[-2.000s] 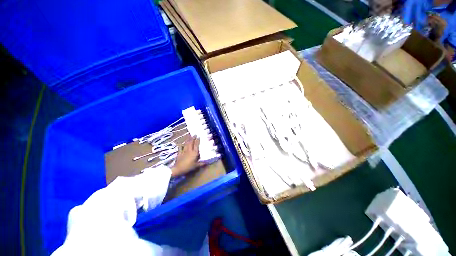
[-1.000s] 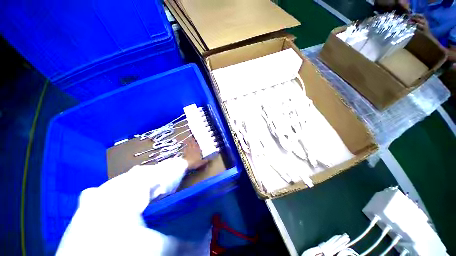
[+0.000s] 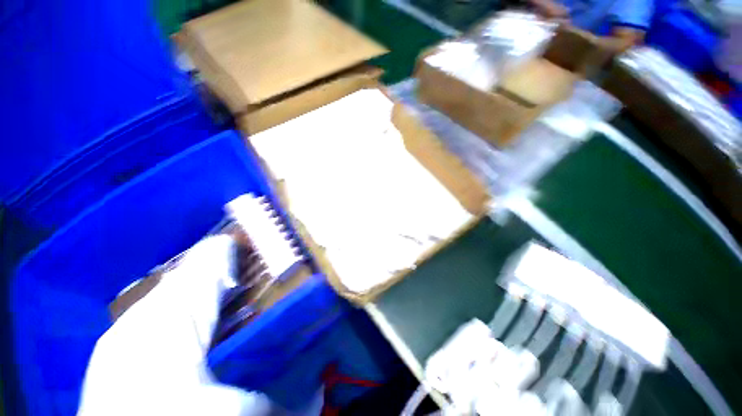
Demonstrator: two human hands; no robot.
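Observation:
The image is blurred. The blue tote (image 3: 272, 325) is at the lower left. A row of white power adapters (image 3: 264, 231) stands inside near its right wall, pins toward that wall. My left hand (image 3: 246, 253) is in the tote against the cable side of this row; the white sleeve and blur hide most of it, so its grip cannot be told. Another row of white adapters (image 3: 586, 301) lies on the green bench at the lower right, with bundled white cables (image 3: 480, 361) in front of it. My right hand is not in view.
An open cardboard carton (image 3: 443, 166) with white contents adjoins the tote's right side. Flat cardboard (image 3: 281, 53) lies behind it. A smaller carton (image 3: 468, 101) of adapters is farther back. A person's arm (image 3: 626, 32) shows at the top right.
The view has swung right, so the tote and cartons sit farther left and more of the bench adapter row shows. My left hand stays in the tote beside the adapters.

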